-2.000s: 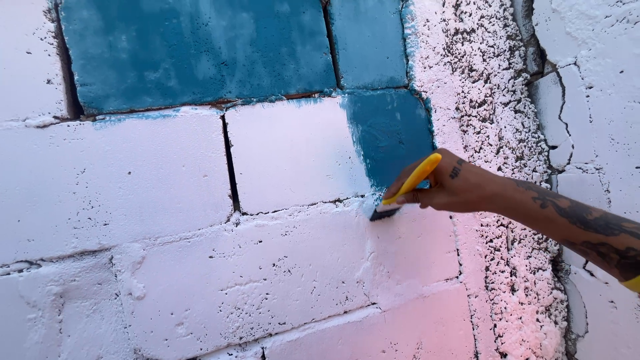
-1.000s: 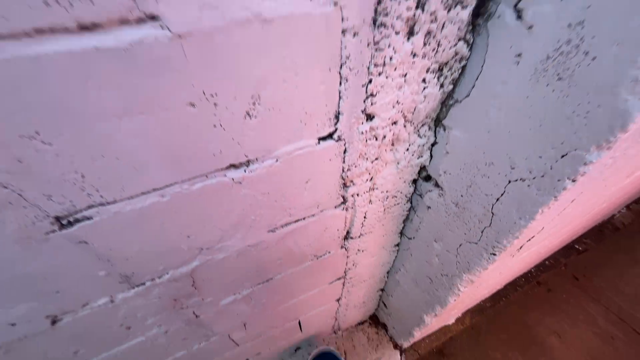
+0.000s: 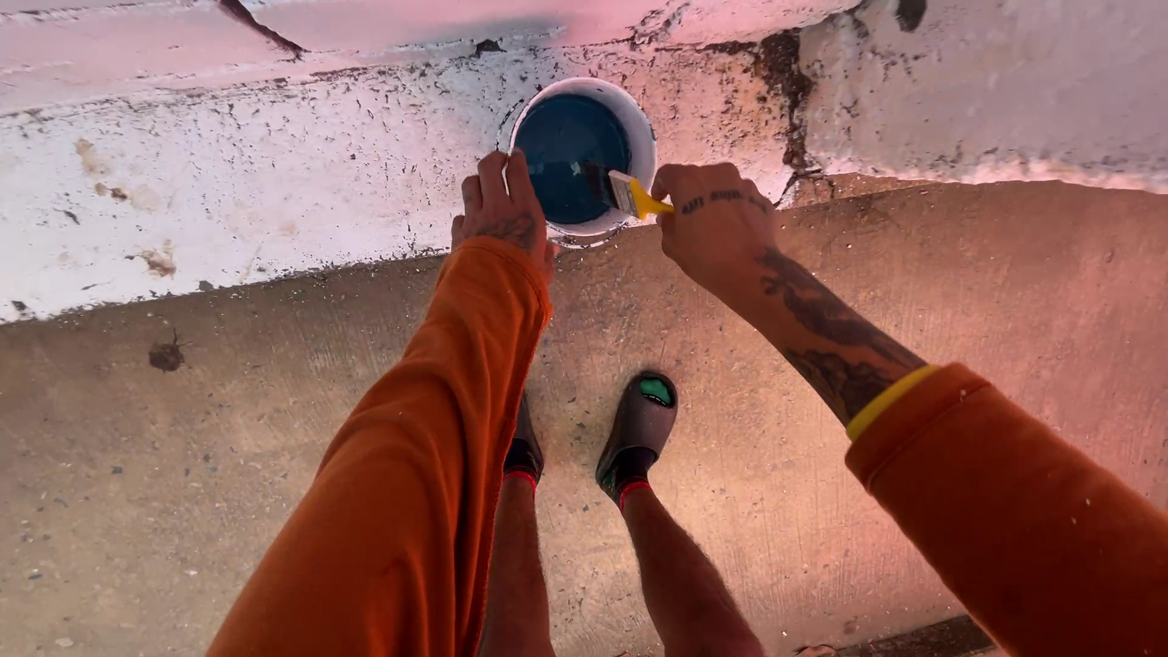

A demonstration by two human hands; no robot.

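Observation:
A white plastic bucket (image 3: 641, 137) of dark blue paint (image 3: 568, 146) stands on the white-painted ledge at the foot of the wall. My left hand (image 3: 502, 201) grips the bucket's near left rim. In my right hand (image 3: 716, 219) is a paintbrush (image 3: 639, 194) with a yellow handle, held over the bucket's right rim. Its bristles point left and are at the blue paint; how deep they reach I cannot tell.
The white ledge (image 3: 228, 182) runs along the wall's base, with a dark crack right of the bucket. A rough white wall (image 3: 985, 82) rises at the upper right. Below lies the concrete floor (image 3: 365, 356), where my feet stand in dark slide sandals (image 3: 643, 415).
The view has swung from the block wall down to the floor. Two seconds ago the brush in my right hand touched the wall below a blue patch; now it is at the bucket.

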